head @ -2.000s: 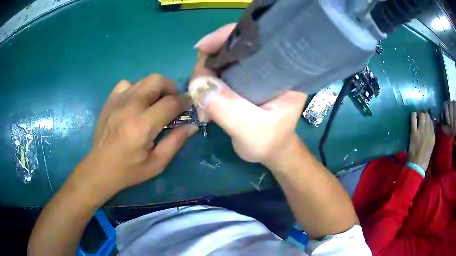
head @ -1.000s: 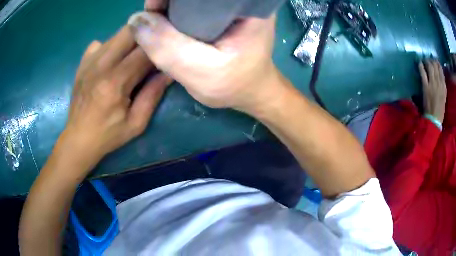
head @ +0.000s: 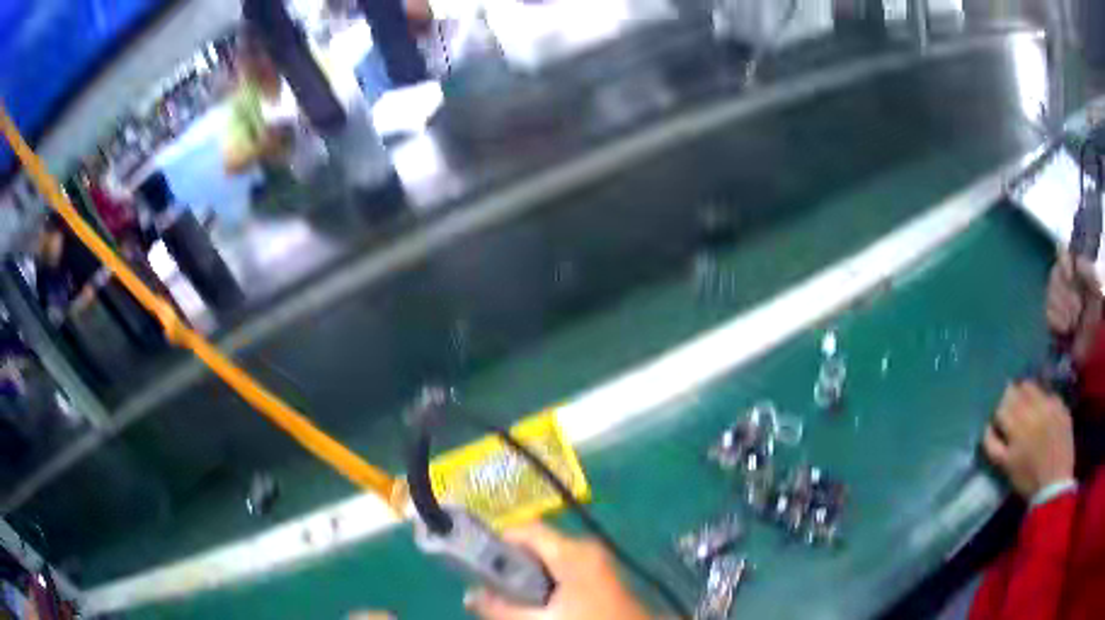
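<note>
My right hand (head: 576,579) is at the bottom centre, cut off by the edge, closed around the grey electric screwdriver (head: 491,563). The screwdriver's black cord and an orange hanging cord (head: 248,388) run up from its top end; its tip is hidden. The yellow screw tray (head: 497,476) lies just beyond it, with small pale parts on it. Only a small blurred bit of skin, perhaps my left hand (head: 371,615), shows at the bottom edge; what it holds cannot be seen. The picture is blurred.
A pile of circuit boards (head: 809,503) lies right of the tray, with silvery pieces (head: 723,586) nearer me and clear rings (head: 830,384) beyond. A white edge strip (head: 776,327) borders the dark conveyor belt (head: 509,291). A person in red sleeves (head: 1052,551) works at the right.
The view has swung up and forward, bringing in the tray, belt and orange cord. My right hand and screwdriver now show near the tray; my left hand has almost left the picture.
</note>
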